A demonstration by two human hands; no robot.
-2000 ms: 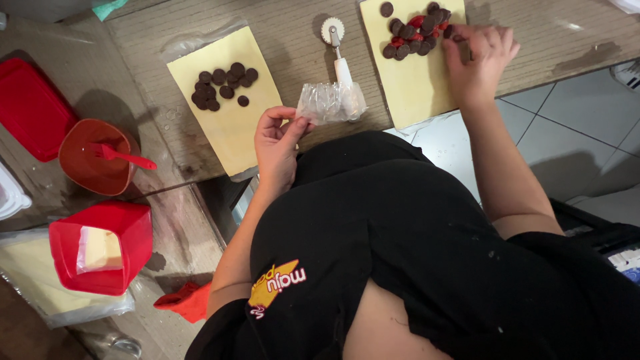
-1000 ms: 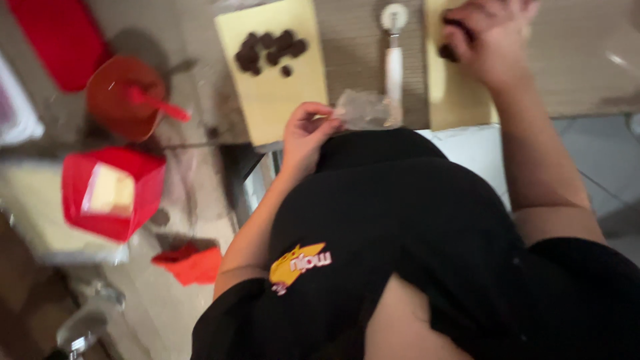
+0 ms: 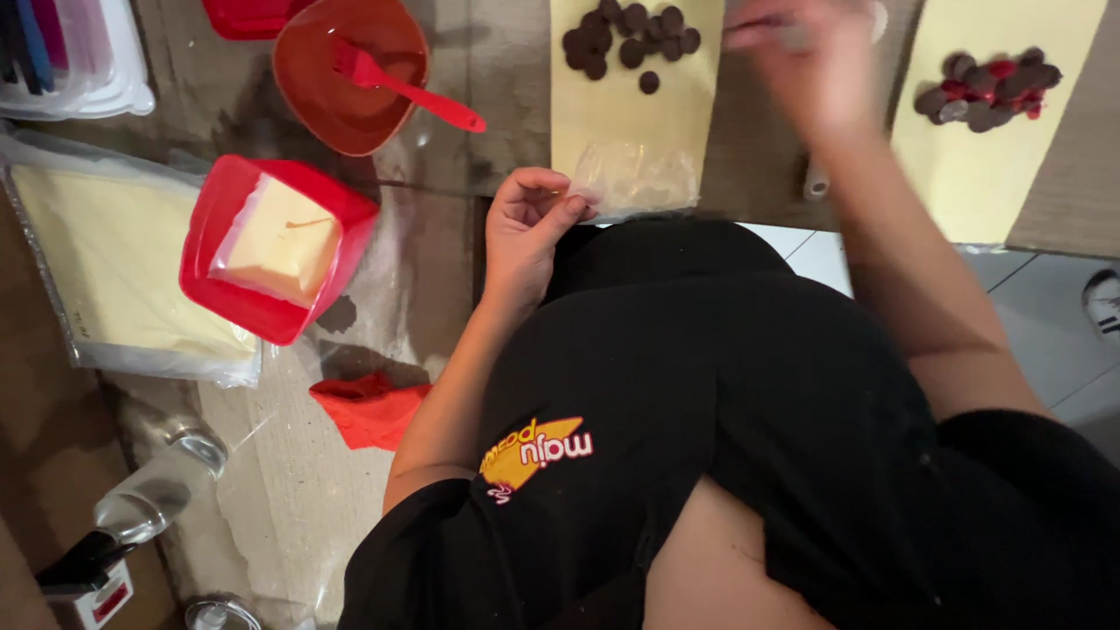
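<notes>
My left hand pinches the corner of a clear plastic bag at the table's edge, over the near end of a pale dough sheet. Dark chocolate discs lie in a cluster on that sheet. My right hand, blurred by motion, is above the wood between this sheet and a second dough sheet; whether it holds anything cannot be told. On the second sheet, chocolate discs lie mixed with red pieces. The pastry wheel's handle shows beneath my right forearm.
At left are an orange-red bowl with a red silicone brush, a red container holding a pale block, wrapped dough, a red cloth and a clear bottle. A lidded plastic box stands top left.
My right hand has moved left, away from the chocolate discs on the right sheet. My left hand keeps hold of the bag, which is now over the left sheet's near end. The view has shifted.
</notes>
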